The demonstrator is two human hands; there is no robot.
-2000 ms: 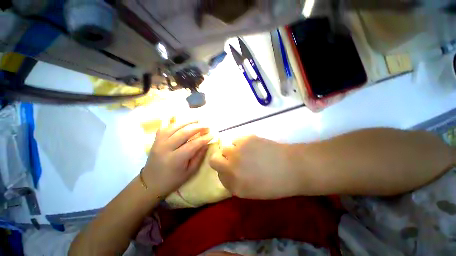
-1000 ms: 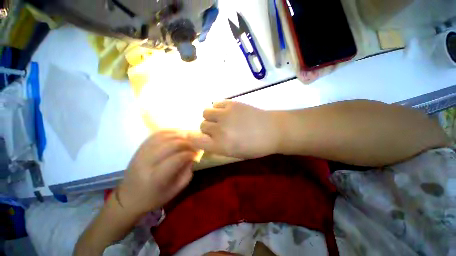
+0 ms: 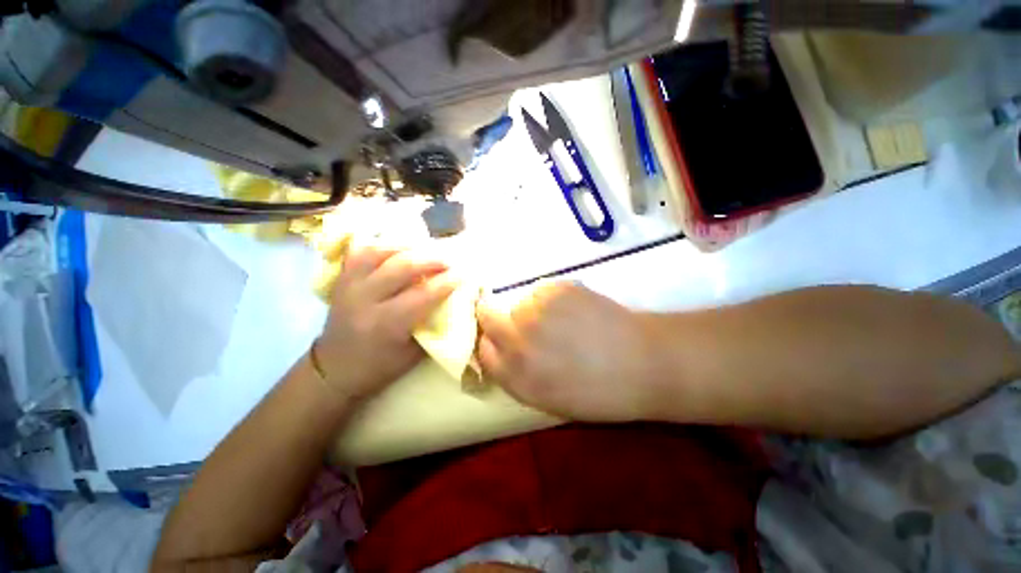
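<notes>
A pale-yellow fabric piece lies between my two hands, just in front of the sewing machine's presser foot area. My left hand is on the cloth, fingers bent over it. My right hand pinches the cloth's right edge; its fingertips are partly hidden. A small brownish tip shows at the lower corner of the piece. More pale-yellow cloth hangs over the table's front edge below my hands. Bright lamp glare hides detail near the needle.
Blue-handled thread snips, thin blue and silver sticks and a phone in a red case lie right of the needle. A whitish sheet lies left. A crumpled yellow heap is behind the machine head.
The view dipped toward the front edge, then came back to the machine head. The left hand is again up near the needle. A folded corner of cloth now shows between the hands.
</notes>
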